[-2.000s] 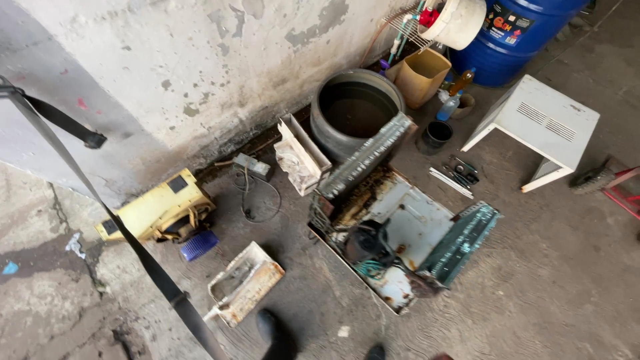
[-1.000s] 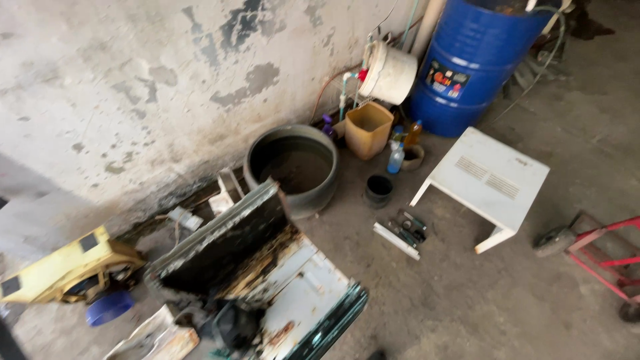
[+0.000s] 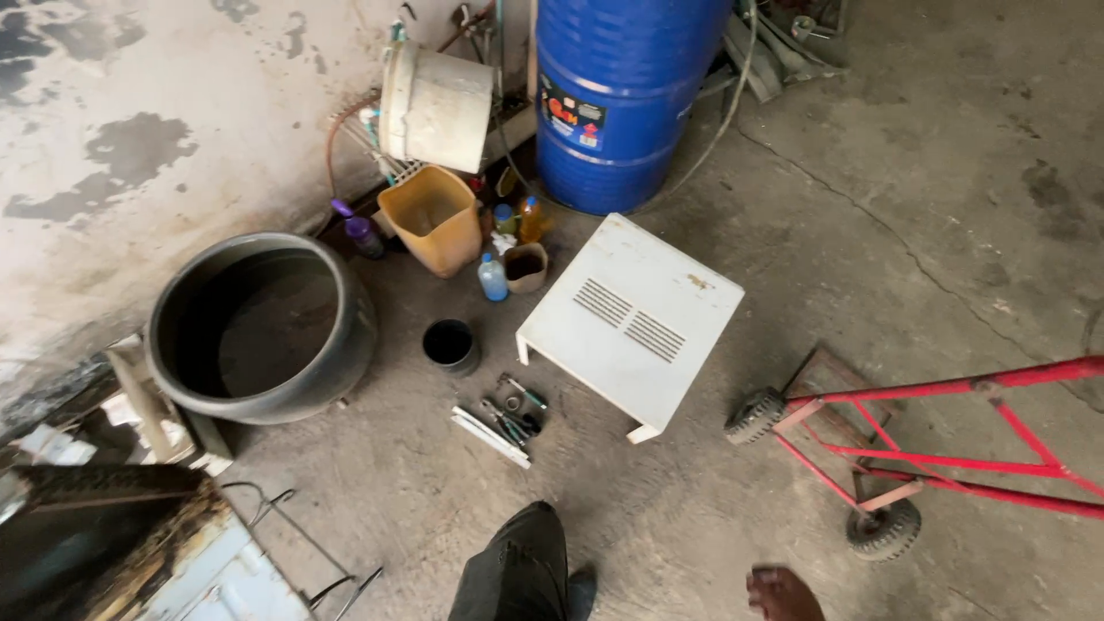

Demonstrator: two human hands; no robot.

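At the bottom edge, right of centre, my right hand [image 3: 783,593] shows above the concrete floor, partly cut off by the frame. Its fingers look loosely curled and blurred, and whether it holds anything cannot be told. It touches nothing in sight. The red hand truck [image 3: 949,457] is the nearest thing, up and to the right of it. My left hand is out of view. A white metal panel with vent slots [image 3: 634,323] stands on short bent sides ahead. Left of it lie pliers and other hand tools [image 3: 513,414] beside white strips [image 3: 490,437].
A large dark round tub [image 3: 259,328] stands by the wall, near a small black pot [image 3: 450,347], a yellow plastic container [image 3: 435,220] and a blue bottle [image 3: 492,278]. Behind is a blue drum [image 3: 630,95]. A rusty metal cabinet [image 3: 216,578] lies lower left.
The view has swung right, bringing the whole vented panel and more of the red hand truck into sight. My right hand now shows at the bottom edge.
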